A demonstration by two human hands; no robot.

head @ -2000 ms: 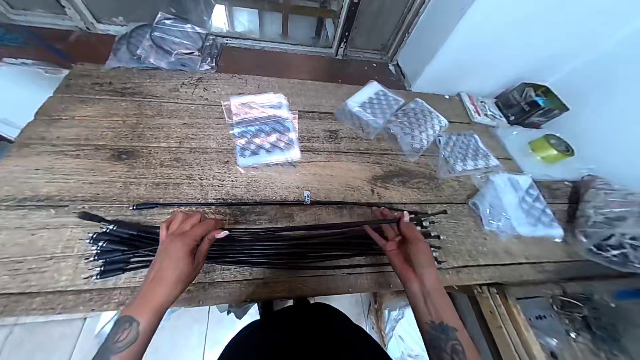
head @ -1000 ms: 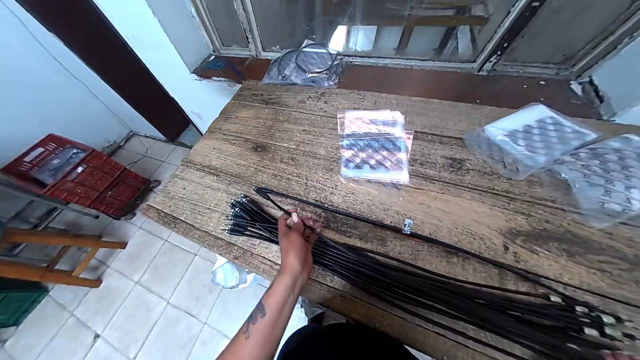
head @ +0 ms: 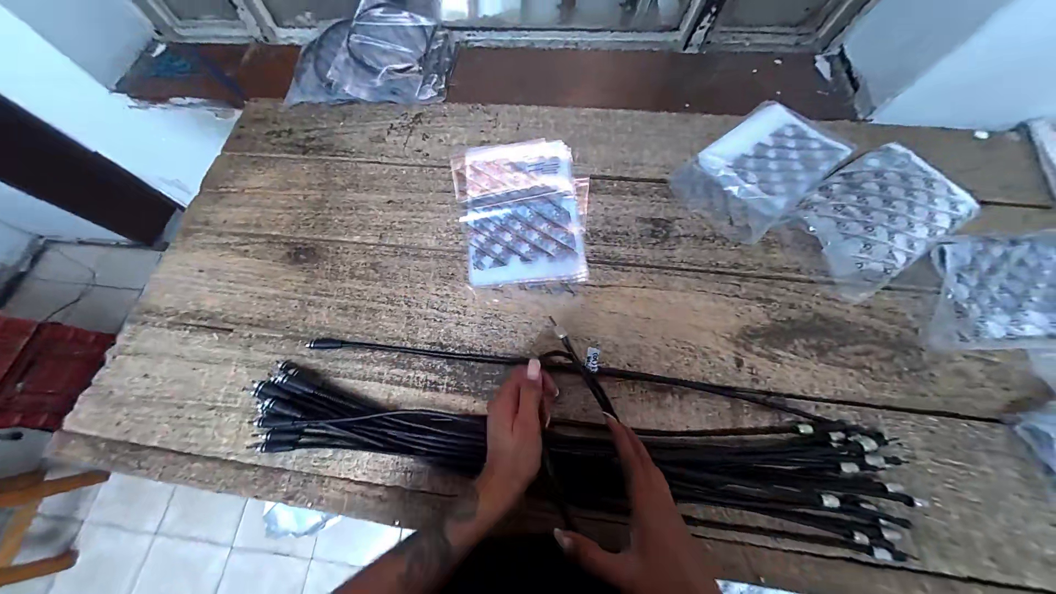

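Observation:
A bundle of black cables (head: pixel 767 470) with metal connectors lies along the front of the wooden table. Over its middle, my left hand (head: pixel 516 425) grips a black cable that bends between my two hands. My right hand (head: pixel 639 503), just to the right, has its fingers apart around the same cable; whether it grips it is unclear. The cable's connector end (head: pixel 561 332) points up and away beyond my hands. Behind the bundle lies a separate black cable (head: pixel 421 353) with a small tag (head: pixel 592 360) that bears writing.
A stack of clear printed plastic bags (head: pixel 524 219) lies beyond my hands. Several bagged packets (head: pixel 887 214) sit at the right. Bagged coiled cables (head: pixel 384 54) rest by the window at the back left. A red crate (head: pixel 54 371) stands on the floor at the left.
Two seconds ago my hands were far apart on the bundle; now they are close together at its middle, with a cable bent between them. The view has swung left and back.

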